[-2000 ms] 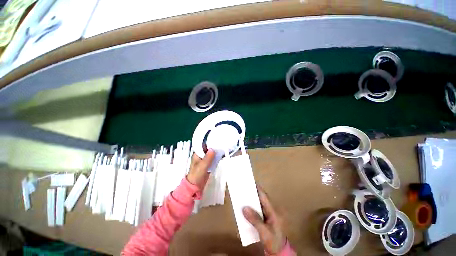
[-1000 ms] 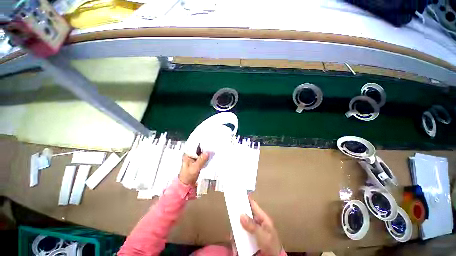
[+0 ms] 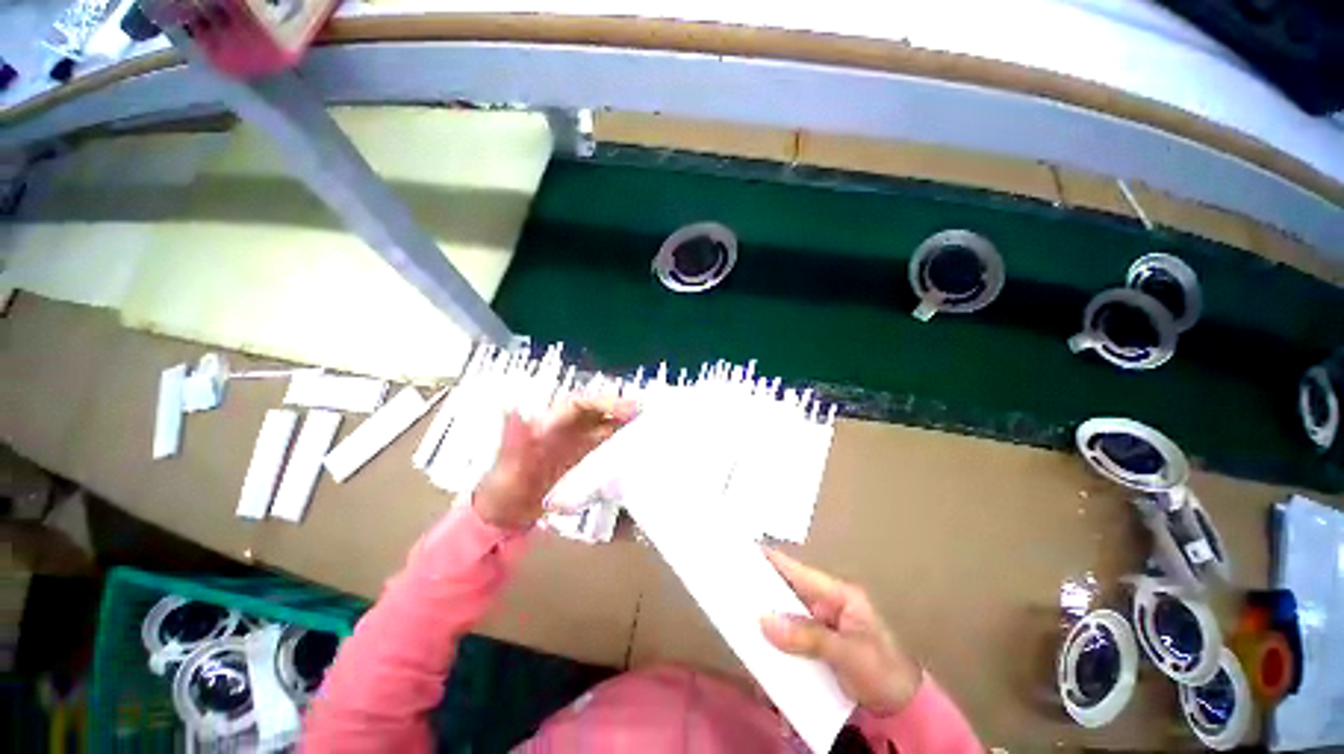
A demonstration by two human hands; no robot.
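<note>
My right hand [image 3: 848, 633] grips the lower part of a long flat white bar [image 3: 744, 597], held slanting over the bench. At its upper left end a white part, likely the ring head [image 3: 590, 479], shows nearly edge-on and blurred. My left hand [image 3: 538, 457] is beside this end, thumb and fingers apart; whether it touches the part is unclear. Behind, a dense row of white bars [image 3: 774, 464] lies with thin prongs towards the belt. Loose ring heads with dark centres lie at bench right [image 3: 1098, 667] and on the green belt [image 3: 955, 273].
A green crate [image 3: 126, 641] with joined units is at lower left. White strips [image 3: 267, 464] lie at bench left, before a pale foam sheet [image 3: 354, 221]. A grey metal bar [image 3: 369, 206] slants down to the row. An orange tape roll [image 3: 1268, 663] and white sheets [image 3: 1312, 619] are at right.
The view has shifted, showing more of the crate. The held unit has tilted, its upper end leaning left and its ring turning edge-on. My left hand has come off its grip and its fingers have spread.
</note>
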